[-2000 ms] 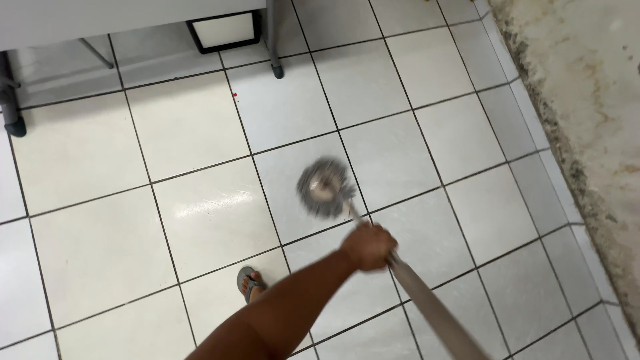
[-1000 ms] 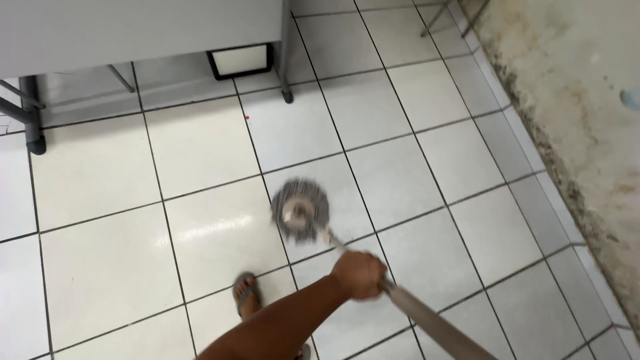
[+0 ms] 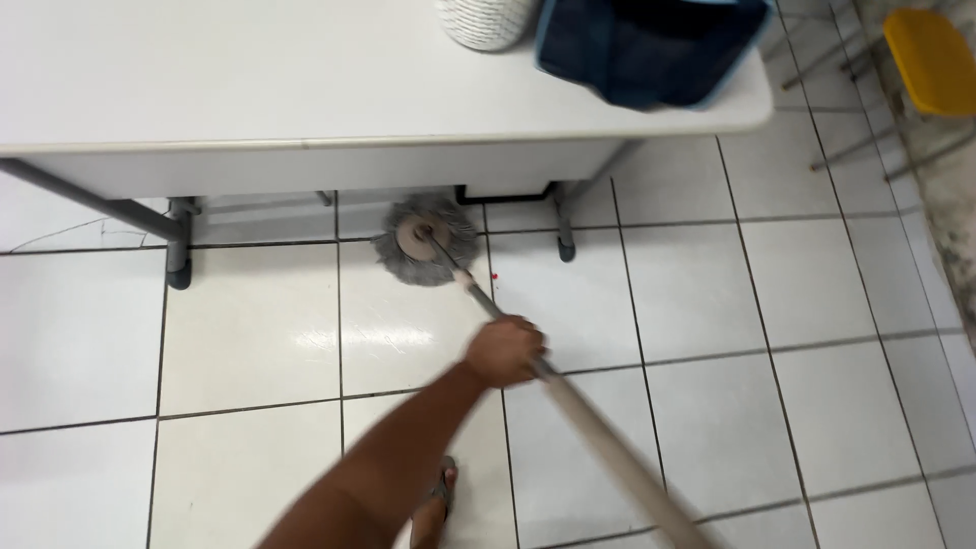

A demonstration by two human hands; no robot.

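Observation:
My left hand (image 3: 506, 351) is closed around the pole of a round-headed floor mop (image 3: 621, 446), below the middle of the view. The pole runs from the lower right up to the mop's grey fringed head (image 3: 427, 263), which lies flat on the white floor tiles, partly beneath the front edge of the table. A pale round disc sits at the centre of the head. My right hand is out of view. A foot in a sandal (image 3: 445, 488) shows under my forearm.
A white table (image 3: 305, 91) spans the top, with a white woven-textured container (image 3: 486, 23) and a dark blue bag (image 3: 648, 53) on it. Its grey legs (image 3: 180, 244) stand on the floor. A yellow chair (image 3: 930, 61) is by the stained wall at right. A small red spot (image 3: 494, 276) marks a tile.
The mop head has moved from the open tiles to the table's front edge, with my left hand still on the pole. The view has shifted to show the tabletop.

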